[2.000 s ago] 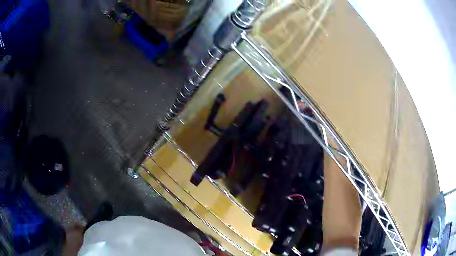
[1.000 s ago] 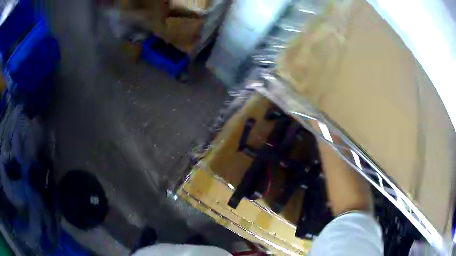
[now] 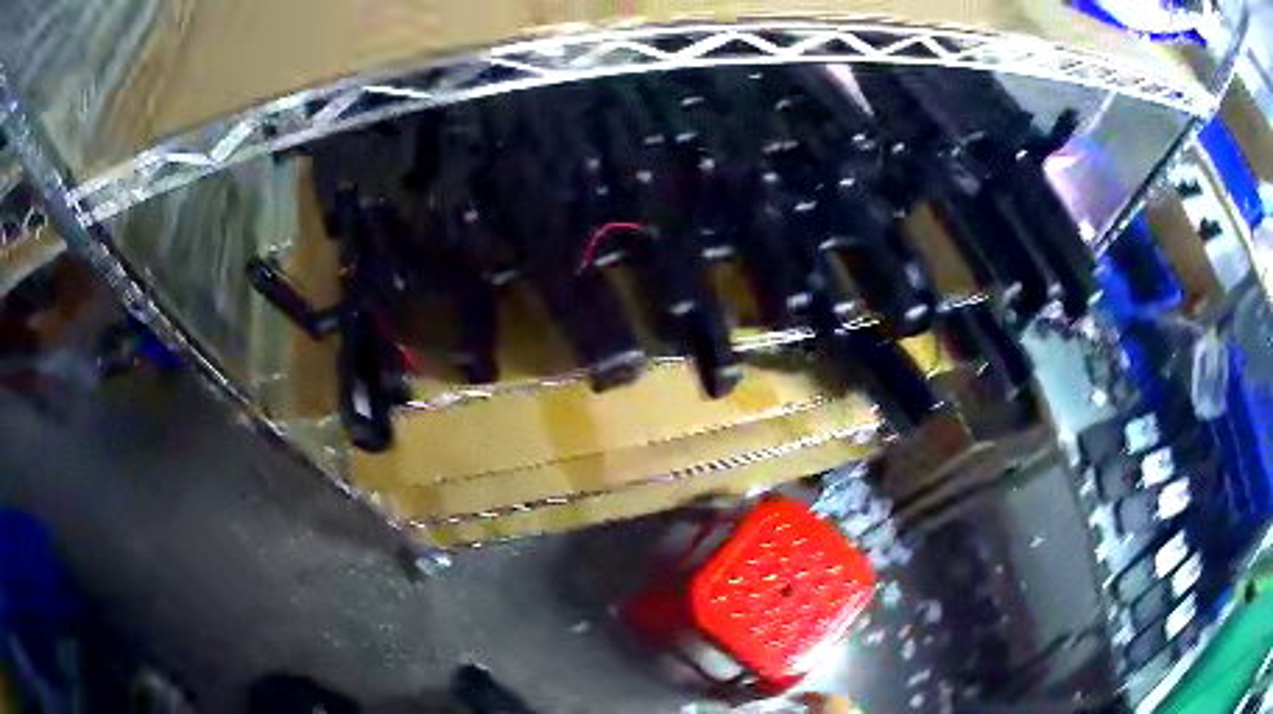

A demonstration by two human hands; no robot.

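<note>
Black handled lock assemblies (image 3: 593,300) lie side by side in a row on the cardboard-lined shelf of a wire rack (image 3: 517,67). Their ends point towards me and some overhang the shelf's front wires. A thin red wire loops over one near the middle. One angled black handle (image 3: 293,296) sticks out at the left end. The picture is blurred and the back of the row is dark under the upper shelf. Neither of my hands can be made out. A tiny skin-toned patch at the bottom edge below the stool is too small to identify.
A red stool (image 3: 785,589) stands on the floor in front of the rack. Cardboard (image 3: 335,49) covers the upper shelf. A bench holding rows of small black and white parts (image 3: 1152,467) is at the right, with blue containers behind it and a green surface (image 3: 1229,663) at the lower right.
The view has swung right and now shows the rack's width, the stool and the bench. The bare forearm that reached into the rack is gone from view.
</note>
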